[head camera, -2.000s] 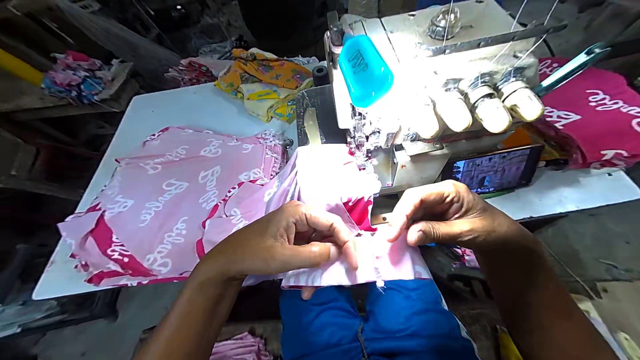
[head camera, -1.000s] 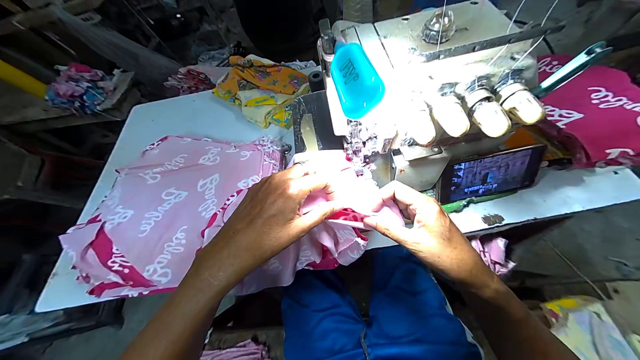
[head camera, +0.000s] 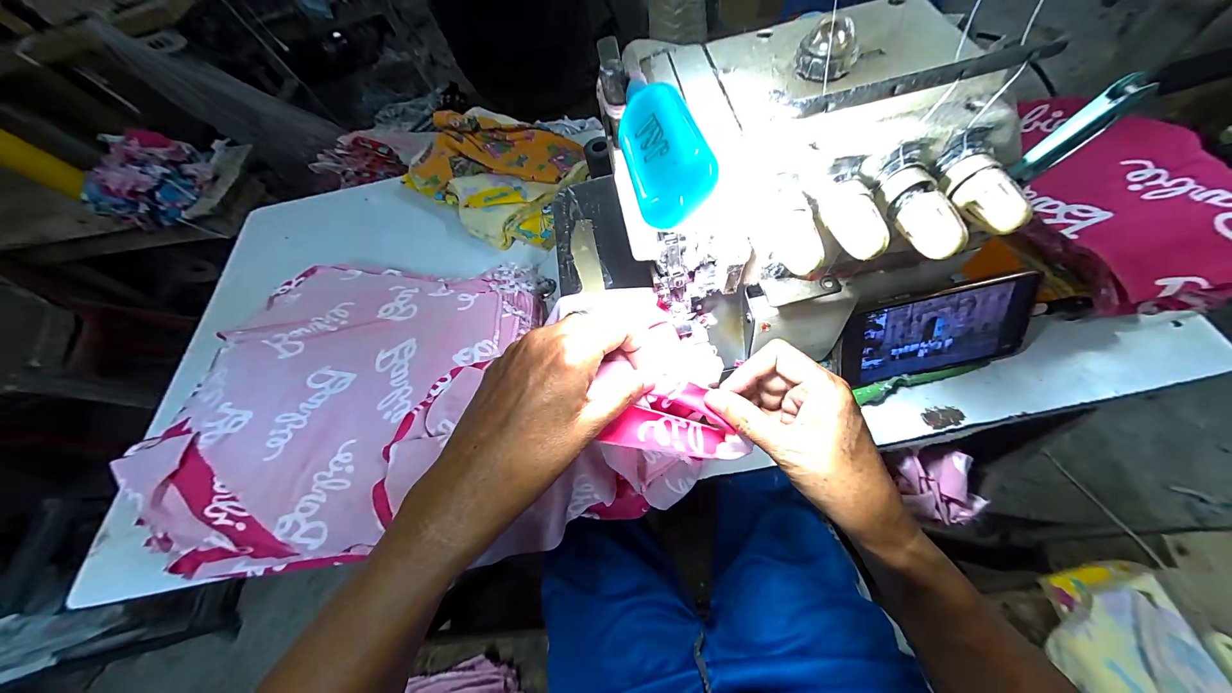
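My left hand (head camera: 568, 385) presses on pink printed fabric (head camera: 664, 423) just in front of the needle area of an overlock sewing machine (head camera: 751, 115), its thumb and fingers closed on the cloth. Between finger and thumb, my right hand (head camera: 799, 414) pinches the right end of a darker pink, white-lettered part of the same piece. Glare washes out the cloth near the presser foot, so the needles cannot be made out. Left of my hands, a stack of light pink printed fabric pieces (head camera: 337, 404) lies on the white table (head camera: 318, 231). The held piece hangs over the table's front edge.
A blue plastic cover (head camera: 669, 154) is on the machine's front. A phone (head camera: 938, 327) leans at the machine's right, near dark pink fabric (head camera: 1145, 212). Orange and yellow cloth (head camera: 510, 164) lies behind the stack. Thread lines run above the machine. Scraps lie below the table at right.
Two seconds ago a light pink edge was spread between my hands nearer my lap; now the fabric is bunched closer to the presser foot, with a dark pink band showing. My left hand has moved toward the machine.
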